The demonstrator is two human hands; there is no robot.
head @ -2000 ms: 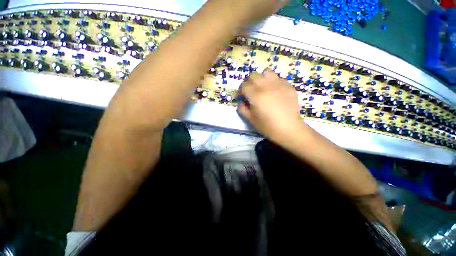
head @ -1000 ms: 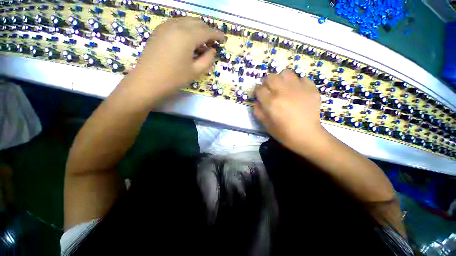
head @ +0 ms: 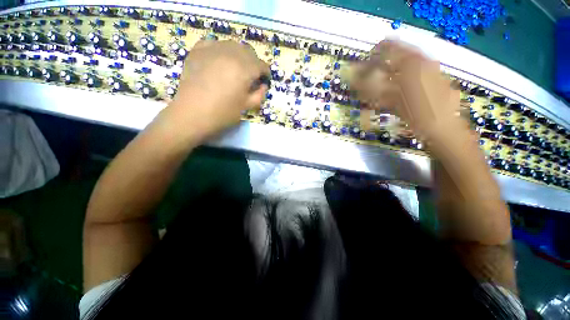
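A long tan circuit board panel (head: 284,59), crowded with small parts, lies between two silver-white rails. My left hand (head: 222,81) is over the left-centre of the boards, fingers curled, with a small dark component (head: 260,81) at its fingertips. My right hand (head: 406,81) is over the boards right of centre and is motion-blurred; its fingertips and anything in them cannot be made out. Loose bright blue components (head: 459,15) lie in a heap beyond the far rail.
The near conveyor rail (head: 306,144) runs below both forearms, and the far rail (head: 350,34) runs behind the boards. The green bench mat (head: 531,50) lies beyond it. A blue bin (head: 563,56) is cut off at the right edge. Pale cloth (head: 25,153) hangs at the left.
My left hand has come back from the far side to the boards over the two seconds. My right hand has lifted from the near side of the boards and moved right and away.
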